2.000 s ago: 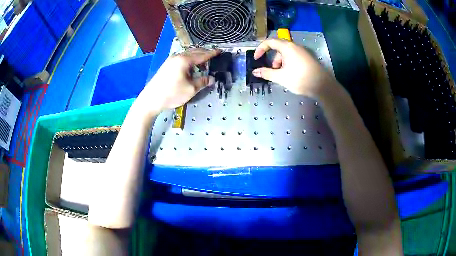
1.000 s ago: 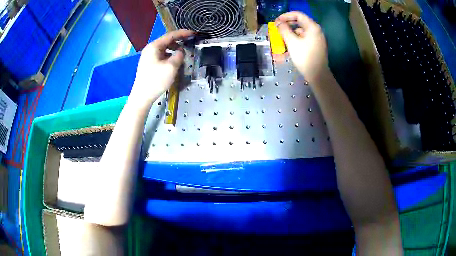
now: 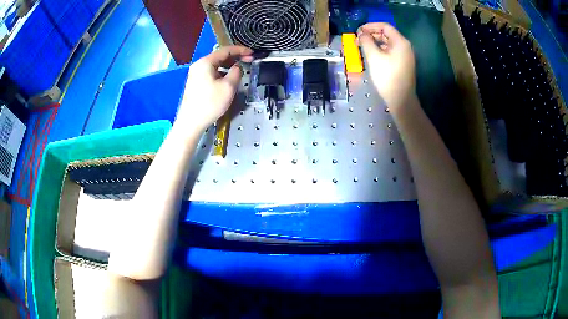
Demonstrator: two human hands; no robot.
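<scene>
Two black power adapters, one at the left (image 3: 271, 76) and one at the right (image 3: 316, 80), lie side by side in the clear fixture (image 3: 294, 87), prongs towards me. My left hand (image 3: 215, 84) is left of the fixture, fingers spread, fingertips at its back left corner; no adapter is in it. My right hand (image 3: 389, 59) is beside the yellow-orange block (image 3: 352, 53), right of the fixture. Its thumb and fingers are bent close together; whether they touch the block or hold anything is unclear.
The perforated plate (image 3: 299, 171) lies under the fixture, with a yellow tool (image 3: 221, 136) at its left. A round fan grille (image 3: 269, 25) stands behind. A carton of adapters (image 3: 492, 180) is at the right. A green crate (image 3: 43, 187) with cartons is at the left.
Both hands have moved off the two adapters, which stay in the fixture. My left hand has moved left, and my right hand has moved up and right to beside the yellow-orange block.
</scene>
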